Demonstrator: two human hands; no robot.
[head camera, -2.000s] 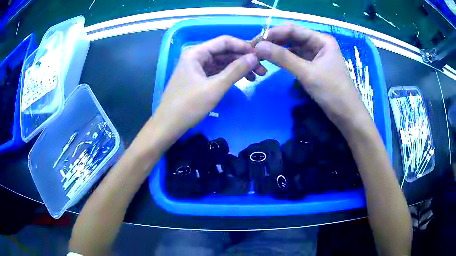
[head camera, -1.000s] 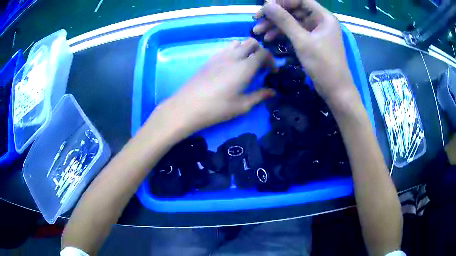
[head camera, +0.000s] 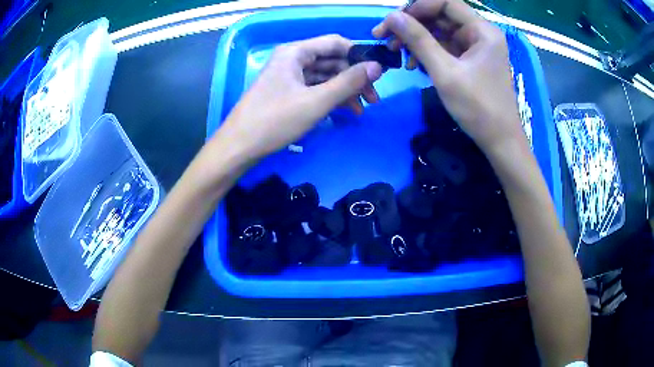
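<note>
My left hand (head camera: 315, 82) holds a black housing (head camera: 374, 55) between thumb and fingers above the far part of the large blue tray (head camera: 323, 288). My right hand (head camera: 452, 54) is just right of the housing, its thumb and fingertips pinched together near the housing's right end. A small dark tip shows above these fingers, but I cannot tell what it is. Many black housings (head camera: 361, 209), some with white oval rings, lie along the tray's near edge and right side. Pale sticks (head camera: 524, 107) lie at the tray's right, partly behind my right hand.
An open clear box (head camera: 64, 236) with sparse pale sticks stands at left. Beyond it are a second clear box (head camera: 97, 79) with white parts and a blue bin (head camera: 14, 208). A small clear tray (head camera: 591, 172) of pale sticks is at right. A green belt (head camera: 215, 6) runs behind.
My left hand has moved up and now holds a black housing. My right hand has stayed near the tray's far edge, slightly to the right. The view has shifted slightly.
</note>
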